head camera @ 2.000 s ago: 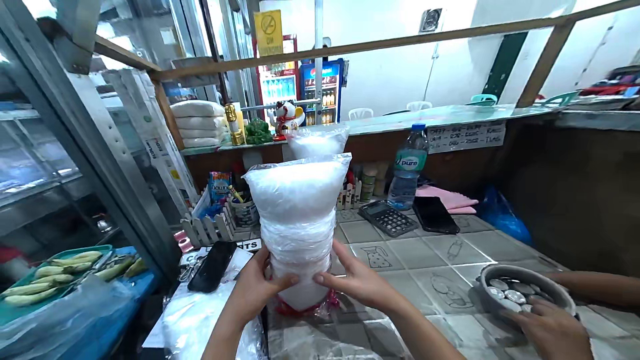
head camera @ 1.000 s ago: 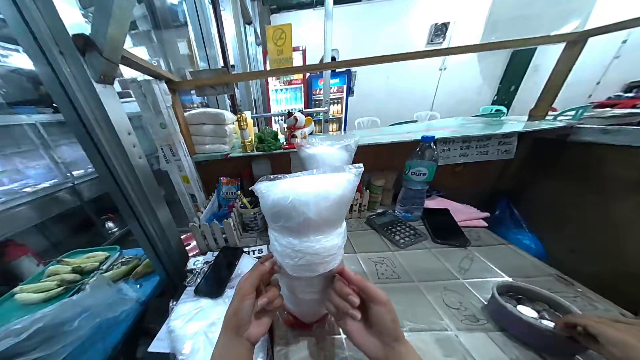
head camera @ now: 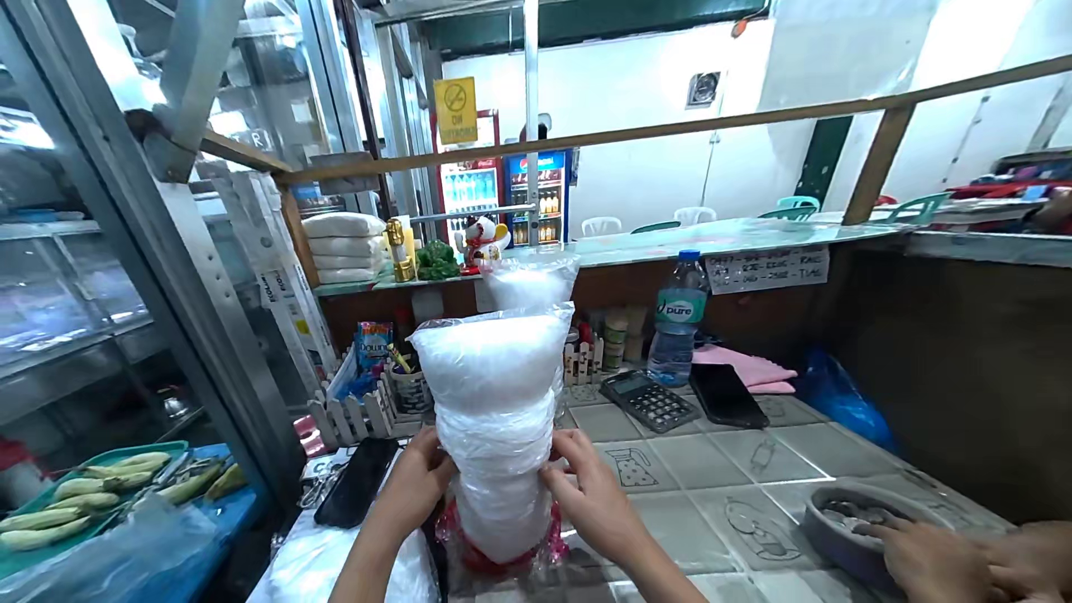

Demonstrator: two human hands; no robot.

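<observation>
A tall clear plastic bag packed with white stuff [head camera: 498,368] stands upright at the middle of the view, its contents too blurred to name. My left hand [head camera: 414,477] grips its lower left side and my right hand [head camera: 586,486] pinches its lower right side. Red and pink wrapping [head camera: 490,557] shows around its base. Behind it rises another white-filled plastic bag [head camera: 536,285], partly hidden. White plastic bags [head camera: 360,561] lie beside my left forearm, next to a black phone [head camera: 358,483].
On the tiled counter [head camera: 695,519] are a calculator [head camera: 649,400], a second phone [head camera: 727,395], a water bottle [head camera: 677,322] and a pink cloth [head camera: 745,367]. Another person's hand [head camera: 930,557] reaches into a round bowl of coins [head camera: 863,528]. Bananas [head camera: 75,502] lie at left.
My fingers have shifted on the bag's sides; the bag stays upright between my hands. The other person's hand has moved further into the coin bowl since one second ago.
</observation>
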